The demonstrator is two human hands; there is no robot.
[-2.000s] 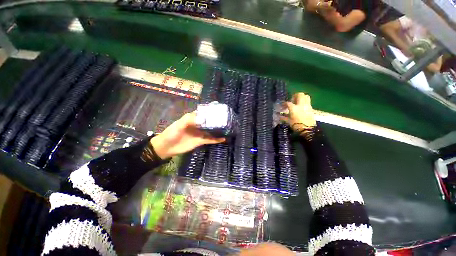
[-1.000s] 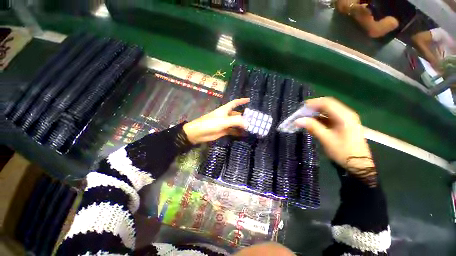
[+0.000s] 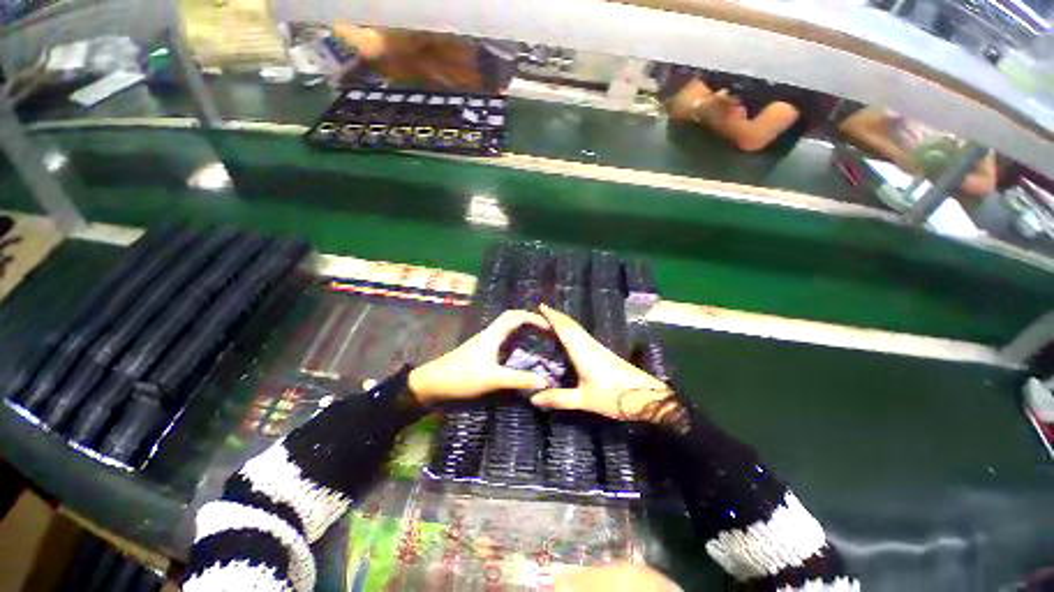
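Observation:
My left hand (image 3: 480,364) and my right hand (image 3: 587,372) meet at the fingertips and thumbs around a small stack of phone keypads (image 3: 537,354). The stack has a pale, blurred face and dark sides. Both hands are over the rows of stacked keypads (image 3: 529,449), long black ribbed columns standing on edge in a tray with a shiny front edge. The hands and wrists hide the middle of the rows. A pale piece (image 3: 639,301) lies at the upper right part of the rows.
A second filled tray (image 3: 162,335) is at left. A taped printed sheet (image 3: 462,538) lies under and beside the near tray. A green conveyor (image 3: 763,272) runs behind, with a black fixture tray (image 3: 407,121) beyond it. Other people's arms (image 3: 757,121) show across the line. An open cardboard box (image 3: 41,544) is lower left.
My right hand has come in from the right to join my left hand around one stack; before, each hand held keypads apart. The view has tilted up, showing more of the far line.

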